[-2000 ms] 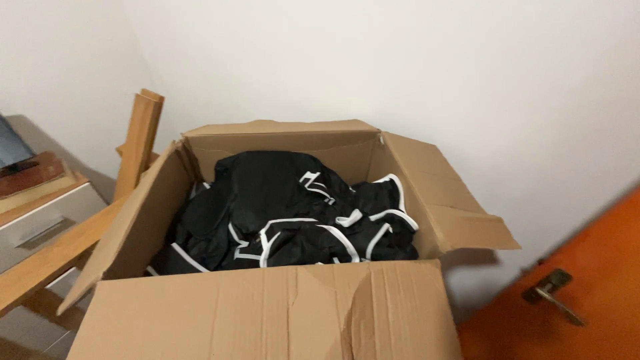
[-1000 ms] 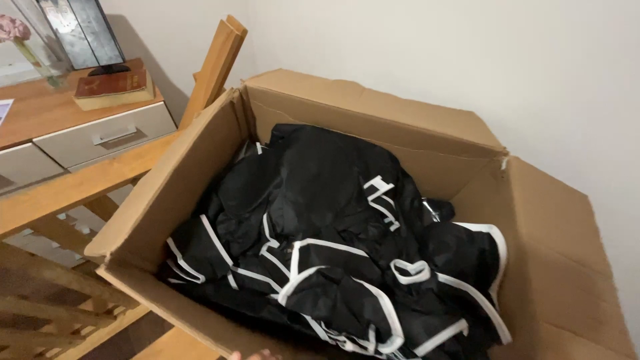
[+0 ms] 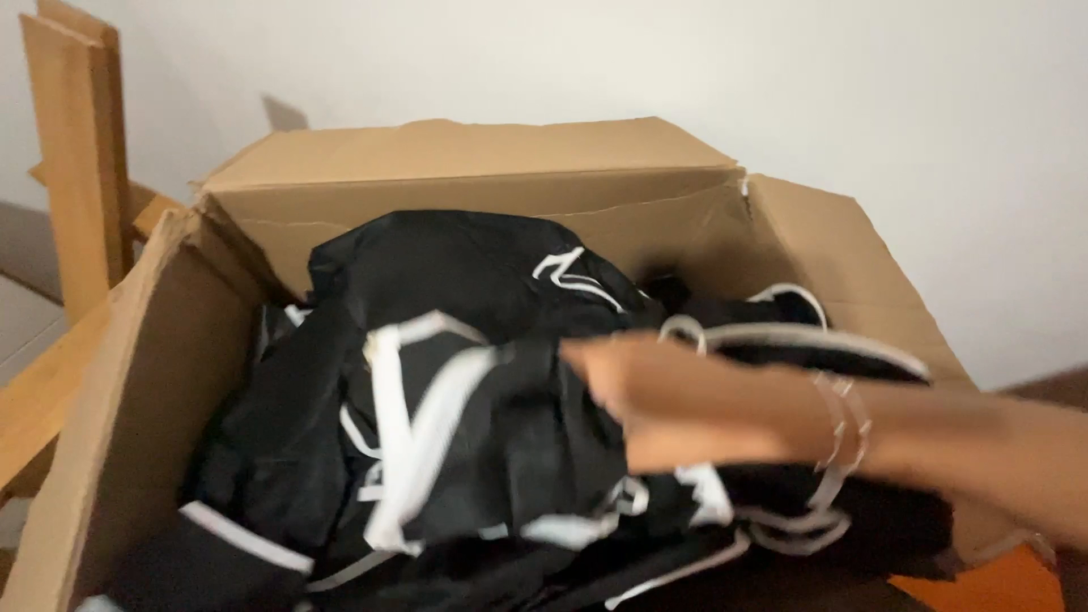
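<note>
A large open cardboard box [image 3: 476,153] holds a heap of black fabric items with white trim [image 3: 442,263]. My right hand [image 3: 671,395], blurred, reaches in from the right with a thin bracelet on the wrist. Its fingertips are at a raised fold of black fabric [image 3: 544,425] with white edging, and they appear to pinch it. White cords or edging hang below the wrist. My left hand is out of view.
Wooden posts [image 3: 72,153] and a sloping wooden rail [image 3: 51,382] stand left of the box. A white wall [image 3: 510,59] rises behind it. An orange surface [image 3: 986,582] shows at the lower right.
My right hand and forearm have come into view over the box, and some black fabric at the front of the heap has been lifted. The view has shifted.
</note>
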